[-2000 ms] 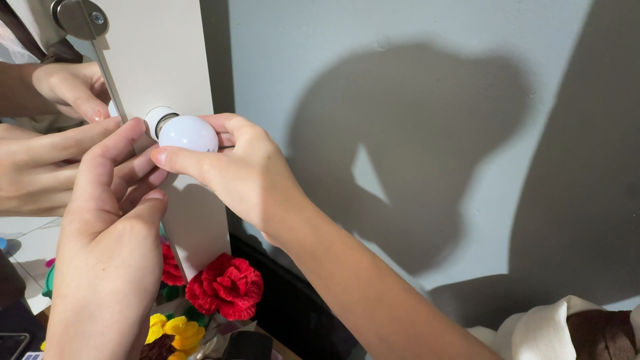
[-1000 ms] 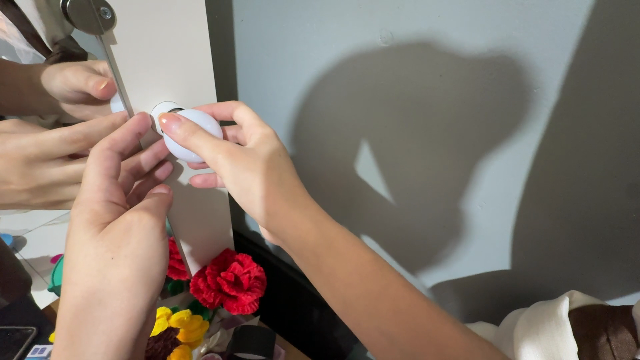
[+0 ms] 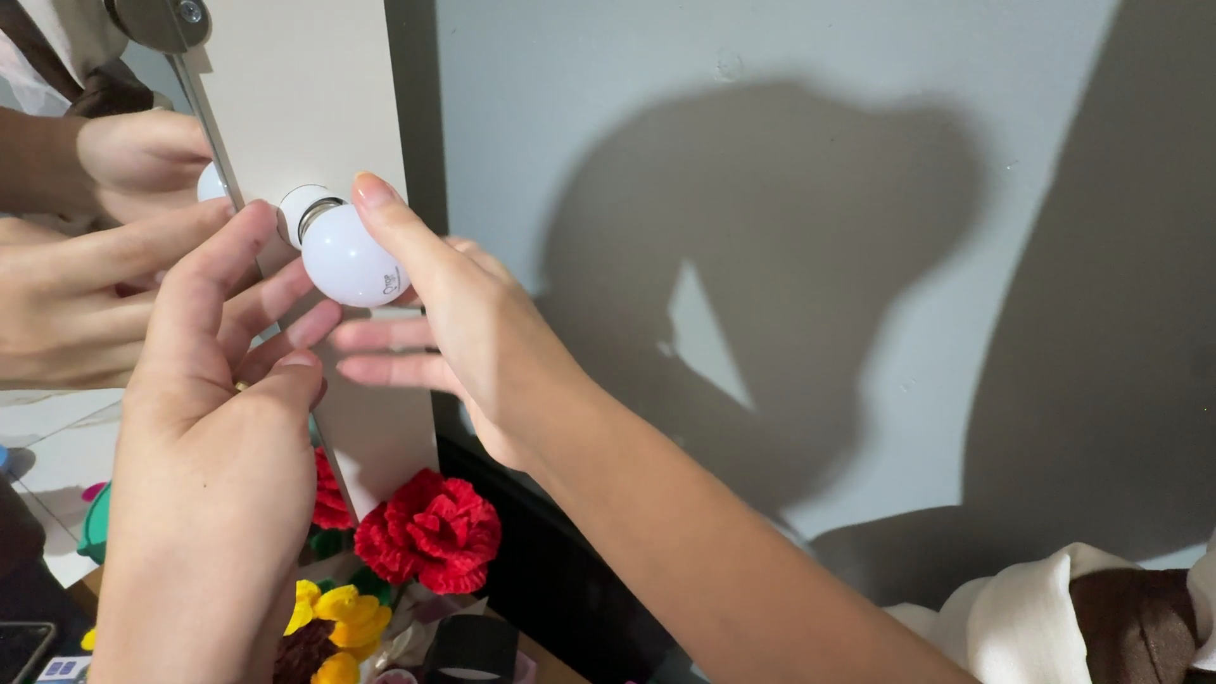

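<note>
A round white light bulb [image 3: 350,256] sits at a white socket [image 3: 302,211] on the pale frame of a mirror, with a ring of its metal base showing between them. My right hand [image 3: 475,332] holds the bulb from its right side, the thumb on top and the index finger partly hidden behind it; the other fingers are spread below. My left hand [image 3: 218,380] is at the lower left, its index fingertip beside the socket and its other fingers loosely curled under the bulb, holding nothing that shows.
The mirror [image 3: 66,418] at the left reflects hands. A metal mirror clip [image 3: 166,21] is at the top. Below are a red artificial flower [image 3: 432,532], a yellow one [image 3: 351,617] and a black cylindrical object [image 3: 472,648]. A grey wall [image 3: 589,57] with a shadow stands at the right.
My right thumb has moved from the bulb's front to its upper right side, and more of the bulb's metal base shows than one second ago. My left hand has stayed beside the socket.
</note>
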